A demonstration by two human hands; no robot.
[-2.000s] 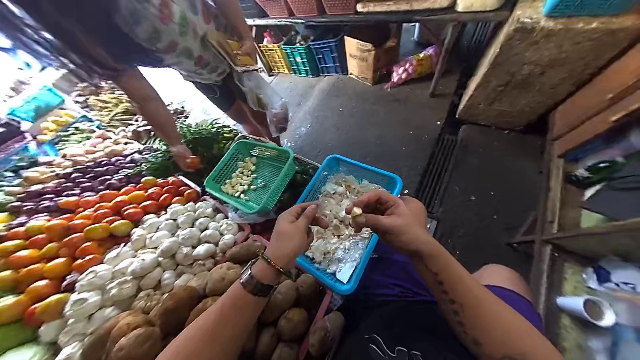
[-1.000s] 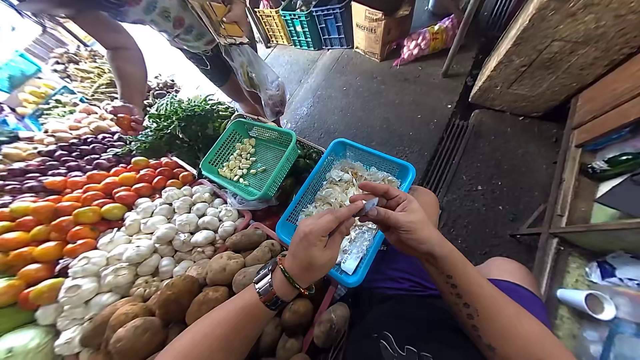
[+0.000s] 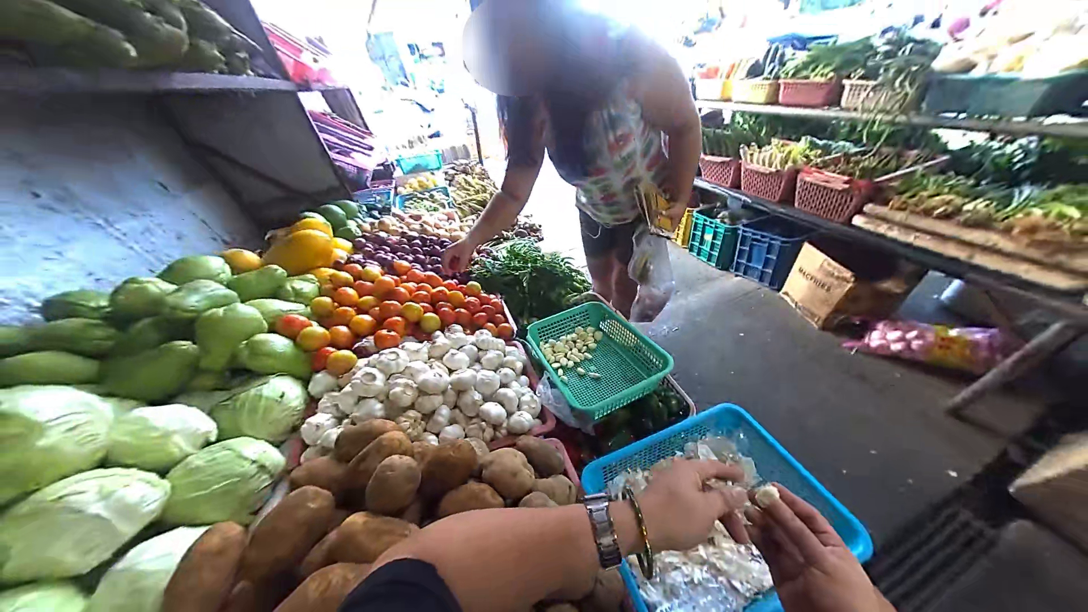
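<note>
My right hand pinches a garlic clove between thumb and fingers. My left hand, with a metal watch and a bangle on the wrist, has its fingertips close beside that clove; whether they touch it is unclear. Both hands are over a blue plastic basket of papery garlic skins. Beyond it, a green plastic basket holds peeled garlic cloves at its left side. Whole garlic bulbs are heaped to the left of the green basket.
Potatoes lie beside my left forearm, with cabbages, chayotes and tomatoes further left. A person leans over the produce, one hand near the onions, a plastic bag hanging from the other. A shelf of vegetable baskets stands at right.
The view has swung up and left, bringing the cabbages, chayotes and the far stall into sight. The other person's reaching hand, earlier holding a tomato, is now by the onions.
</note>
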